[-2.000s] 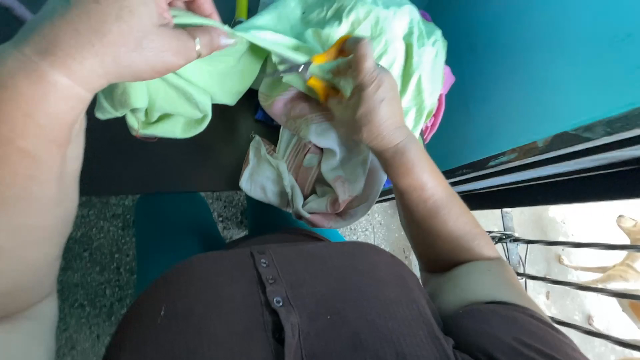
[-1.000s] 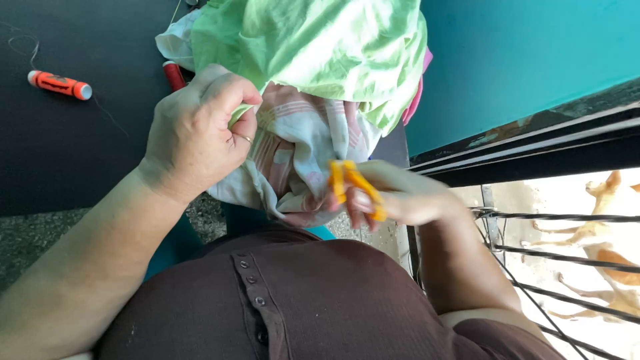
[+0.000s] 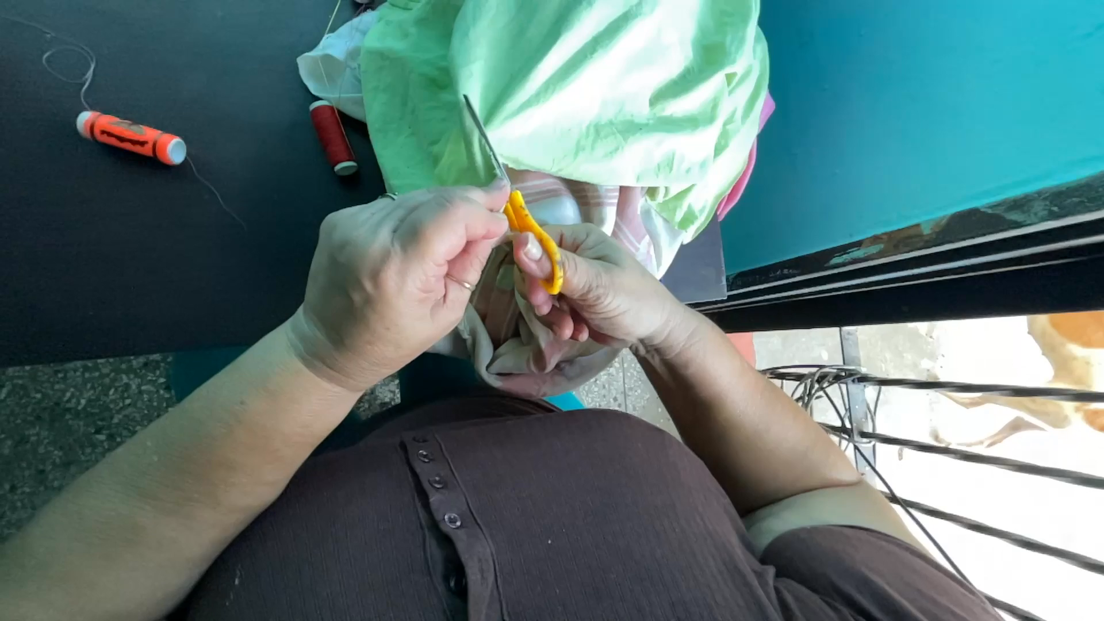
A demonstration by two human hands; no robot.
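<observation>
My right hand grips yellow-handled scissors, whose thin metal blade points up and left over the green cloth. Beside the handle, my left hand has thumb and forefinger pinched together at the base of the blade; whether something thin is between them cannot be told. Light green cloth lies bunched on the dark table beyond both hands. Under and in front of it, a pale checked cloth hangs over the table's near edge. A dark red thread spool lies left of the green cloth.
On the dark table at the left lies an orange thread tube with loose thread trailing. A white cloth sits by the red spool. To the right stand a teal panel and black metal bars with cables; an animal is partly visible beyond them.
The green cloth edge, held up two seconds ago, now lies out of my left hand. My hands have come together, and the scissors have moved up beside my left fingertips.
</observation>
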